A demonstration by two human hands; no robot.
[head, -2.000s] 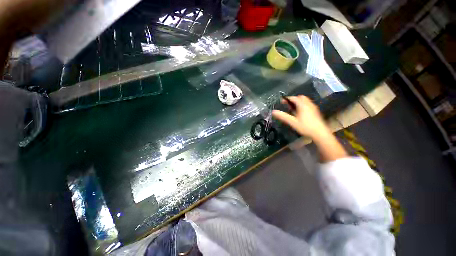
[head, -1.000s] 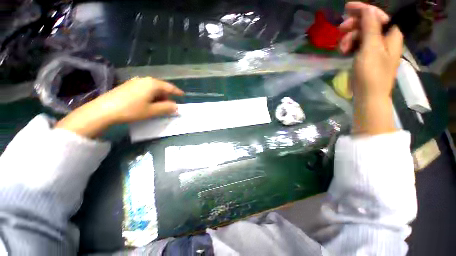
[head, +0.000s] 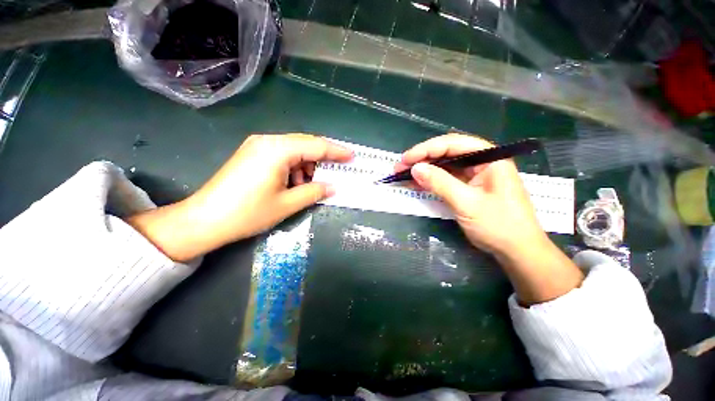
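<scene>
A long white backing strip (head: 553, 205) with rows of tiny dark marks lies on the dark-green bench in front of me. My left hand (head: 270, 184) holds the strip's left end, thumb and fingertips on it. My right hand (head: 478, 184) grips black tweezers (head: 502, 153) like a pen over the middle of the strip, fine point at the strip's surface, left of my fingers. Whether the tip holds a piece cannot be told. A clear strip crowded with blue (head: 277, 301) lies upright in the view below my left hand. Shiny clear film (head: 408, 247) lies just below the white strip.
A lined bag with a dark opening (head: 255, 66) stands at upper left. A small clear tape roll (head: 600, 221) sits beside the strip's right end. A yellow-green tape roll (head: 695, 196), a pale-blue/white strip (head: 705, 274) and a red container (head: 688, 78) are at the right. Clear gridded trays lie at the back.
My right hand has come down from the upper right and now holds tweezers at the strip. My left hand is on the strip's left end. The view has shifted, and the strip shows rows of marks.
</scene>
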